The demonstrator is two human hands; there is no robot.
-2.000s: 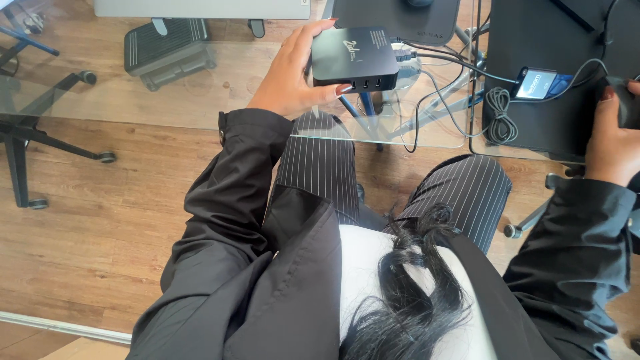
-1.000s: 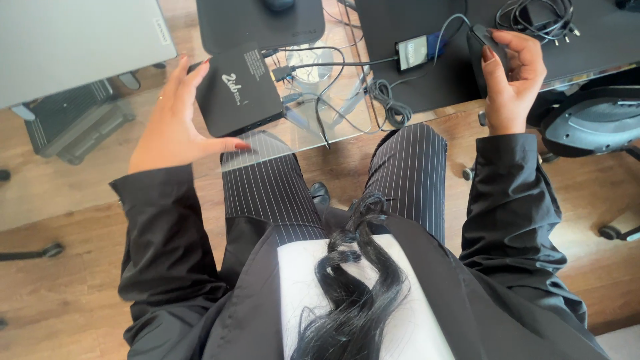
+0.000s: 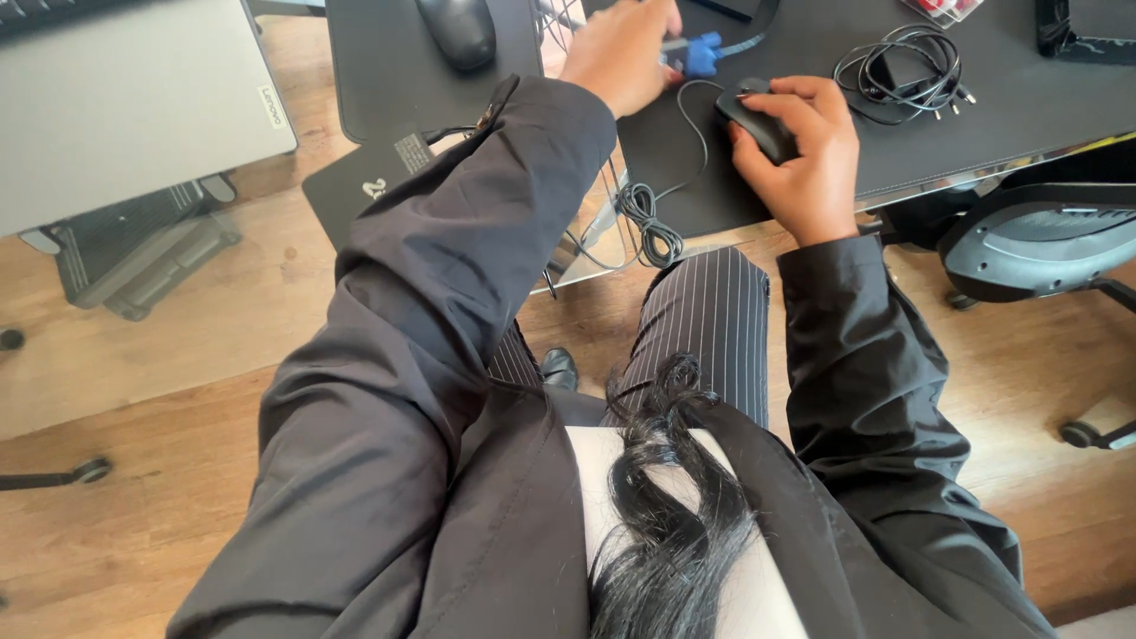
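My left hand (image 3: 619, 55) reaches across to the top middle, its fingers at a dark adapter joined to a blue VGA connector (image 3: 701, 55); the hand is blurred, and its grip partly hidden. On the black desk mat (image 3: 923, 160), my right hand (image 3: 803, 155) rests over a black wired mouse (image 3: 756, 117), fingers on its top and side. The mouse's cable ends in a tied coil (image 3: 652, 226) near the glass edge. A flat black box (image 3: 355, 191) bearing writing lies partly under my left sleeve, with cables at its back edge.
A grey Lenovo laptop (image 3: 151, 106) stands at the upper left. Beside it, a second black mouse (image 3: 459, 34) lies on another dark mat (image 3: 382, 80). A coiled black power cable with plug (image 3: 905, 75) lies right of my right hand. An office chair (image 3: 1038, 240) stands at the right edge.
My left hand was holding the black box, then let go of it and has moved right to the adapter and blue connector. My right hand stays on the mouse. The view has shifted.
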